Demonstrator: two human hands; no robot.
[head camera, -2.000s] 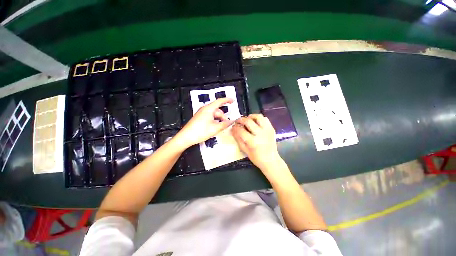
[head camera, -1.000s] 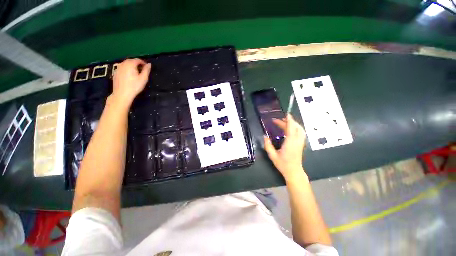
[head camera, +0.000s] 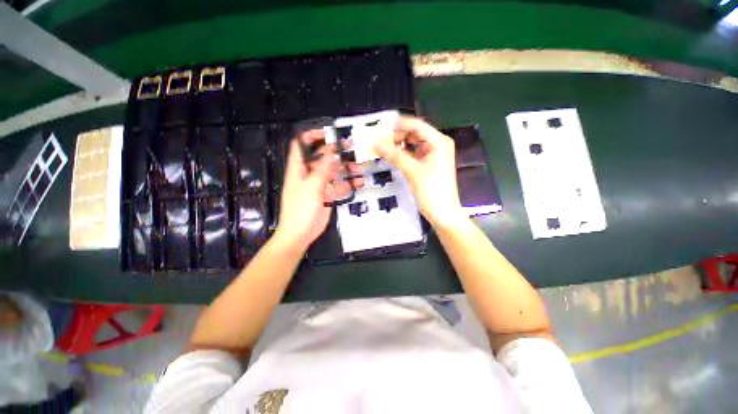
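Observation:
My left hand (head camera: 306, 192) holds a thin dark frame (head camera: 349, 200) over the right part of the black tray; the frame is blurred and partly covered by fingers. My right hand (head camera: 429, 166) pinches a small cream adhesive piece (head camera: 368, 145) beside the frame's upper end. Whether piece and frame touch is unclear. Under both hands lies the white adhesive sheet (head camera: 384, 234) with dark notched places, its upper part partly hidden. Three taped frames with cream outlines (head camera: 179, 82) sit in the top left pockets of the black tray (head camera: 279, 90).
A dark glossy slab (head camera: 477, 178) lies right of the tray, partly behind my right hand. A white scrap sheet (head camera: 558, 182) is farther right. A cream adhesive sheet (head camera: 95, 190) and a white ladder-like grid (head camera: 39, 182) lie left. A person in white (head camera: 26, 331) is at lower left.
My left hand has come from the tray's top left row to above the sheet and now holds a dark frame. My right hand has moved from the dark slab to the sheet with a cream piece.

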